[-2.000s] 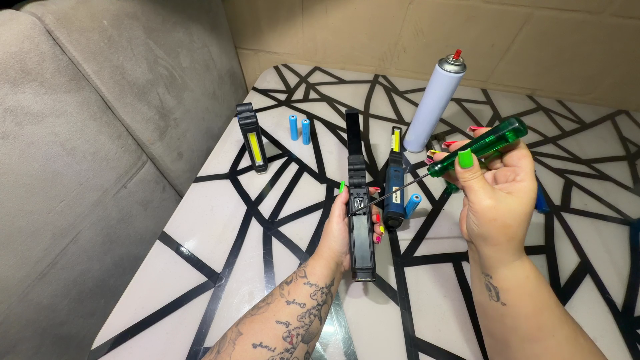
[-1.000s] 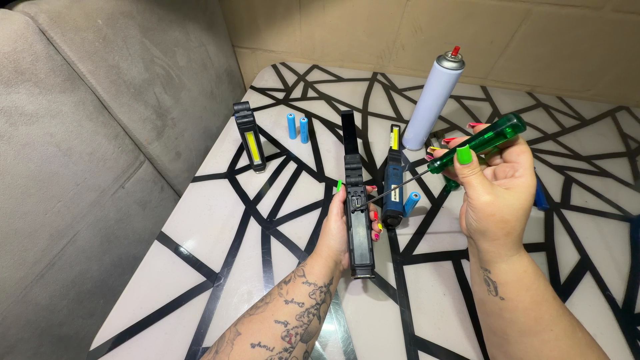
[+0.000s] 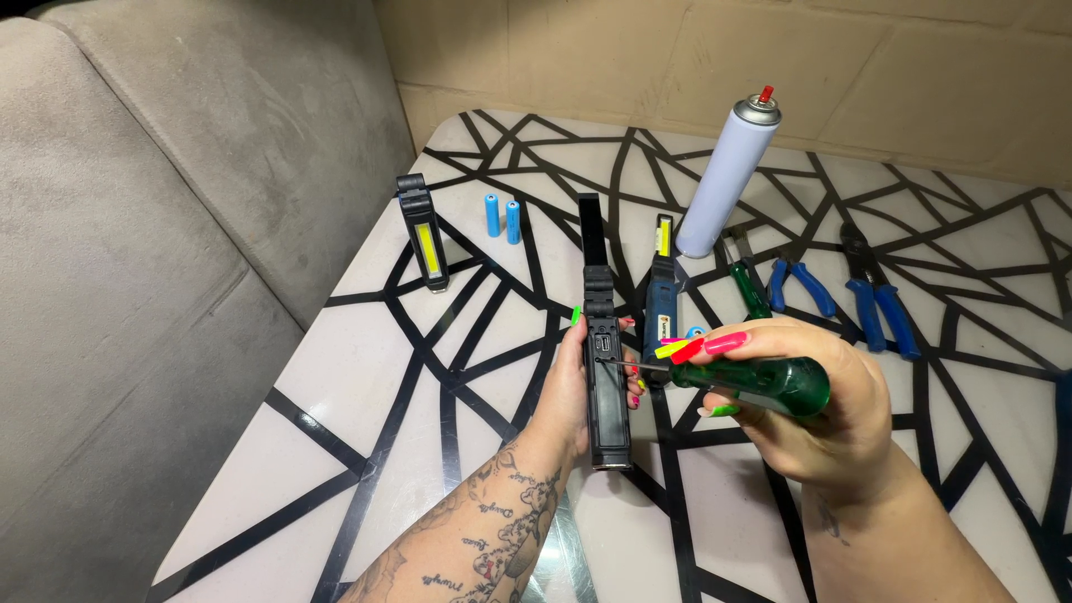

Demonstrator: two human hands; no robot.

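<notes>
My left hand (image 3: 571, 381) holds a black folding work light (image 3: 609, 410) with its long, recessed side facing up and its hinged end pointing away. My right hand (image 3: 804, 402) grips the green handle of a screwdriver (image 3: 754, 383). The screwdriver's shaft points left, its tip at the light's body just below a small port. A second work light (image 3: 662, 306) with a blue body and yellow strip lies right of the held one, a blue battery cell (image 3: 694, 333) beside it, partly behind my right fingers. Another work light (image 3: 425, 239) is at the left, near two blue battery cells (image 3: 492, 216).
A spray can (image 3: 727, 180) with a red nozzle stands at the back. Right of it lie a green-handled screwdriver (image 3: 748, 289), blue-handled pliers (image 3: 801, 289) and a larger blue-handled plier-type tool (image 3: 879, 306). A grey padded seat (image 3: 209, 209) borders the table (image 3: 301, 494) on the left.
The screwdriver's handle has come down from a raised slant to nearly level, and my right hand has lowered with it. The pliers, hidden behind that hand before, now show.
</notes>
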